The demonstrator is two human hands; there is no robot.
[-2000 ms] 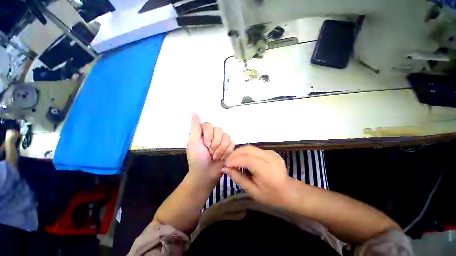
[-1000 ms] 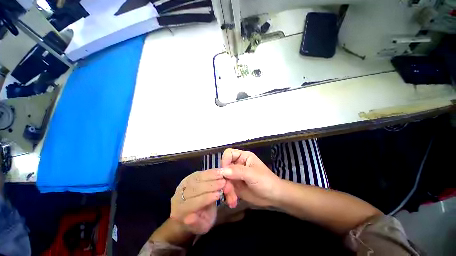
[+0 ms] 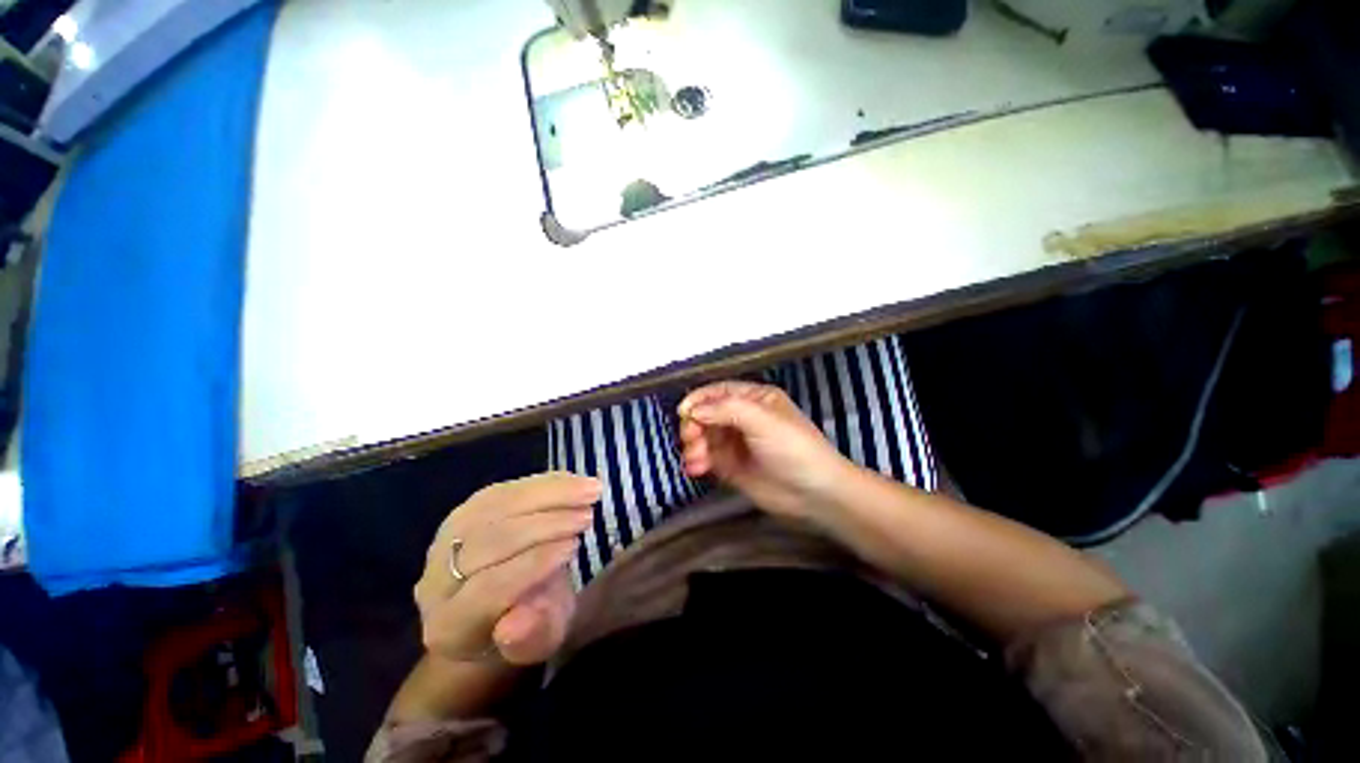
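My left hand point(image 3: 500, 574) is over my lap at the lower left, with a ring on one finger. Its fingers are extended, apart from the thumb, and hold nothing visible. My right hand point(image 3: 753, 444) is in front of the table edge with thumb and fingertips pinched together. No object shows between them; a tiny thing could be hidden. The hands are apart. Beyond them the sewing machine's presser foot and needle area point(image 3: 624, 93) is lit, above the needle plate point(image 3: 574, 149), with no cloth under it.
The white table point(image 3: 403, 283) has a worn wooden front edge. A blue sheet point(image 3: 142, 298) hangs at the left. A black phone point(image 3: 905, 14) and a dark pad point(image 3: 1245, 87) lie at the back right. A red crate point(image 3: 221, 686) is below left. Striped cloth point(image 3: 627, 462) covers my lap.
My hands were together with fingers touching; now they have separated, the left moving left and down. The view has tipped down and shifted right, so the machine sits higher in the picture.
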